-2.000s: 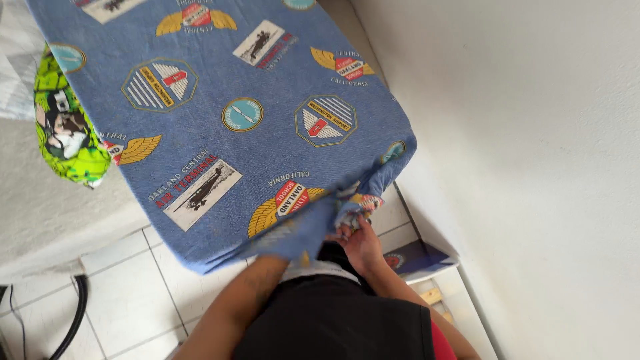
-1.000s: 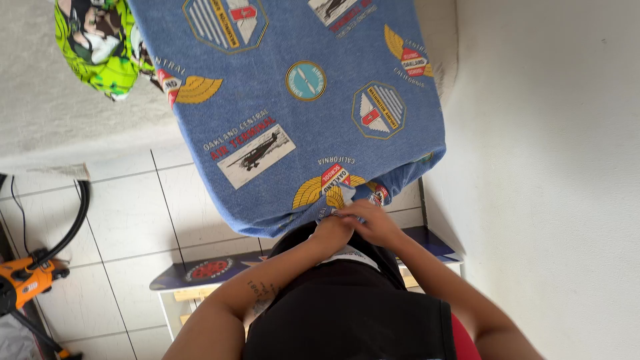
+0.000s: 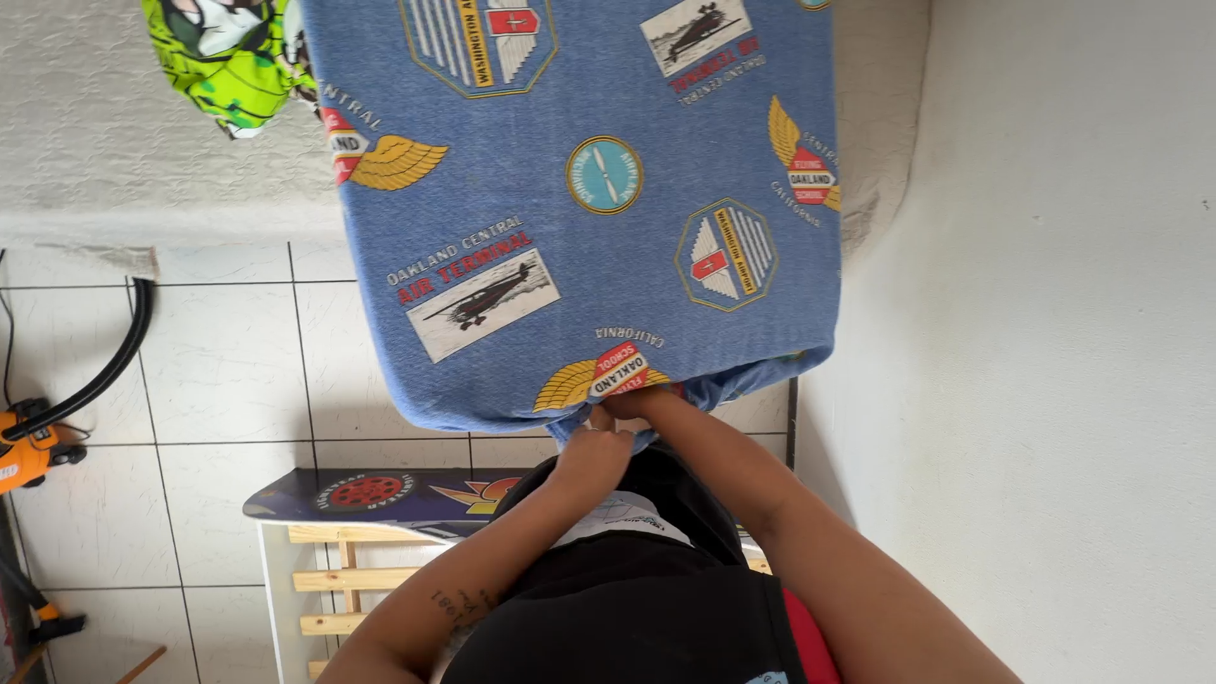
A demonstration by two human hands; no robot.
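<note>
A blue fabric cover (image 3: 513, 209) printed with winged badges, propeller discs and airplane pictures encloses a flat, rounded-corner cushion or mattress. At its near edge, the fabric is bunched and folded. My left hand (image 3: 594, 451) grips the gathered cloth there, its fingers partly tucked into the folds. Close beside it on the right, my right hand (image 3: 641, 404) reaches in under the cover's edge, with its fingertips hidden by fabric. What they hold inside the folds cannot be seen.
A green patterned cloth bundle (image 3: 233, 81) lies on a quilted beige surface (image 3: 85, 123) at the upper left. An orange machine (image 3: 28, 456) with a black hose (image 3: 104, 375) is on the tiled floor. A dark printed board (image 3: 380, 494) and a wooden slatted frame (image 3: 356, 579) are nearby; a white wall (image 3: 1045, 332) stands right.
Two seconds ago my right hand was at the cover's right corner and a flap of cloth hung loose; now both hands are together at the middle of the near edge. The view has shifted.
</note>
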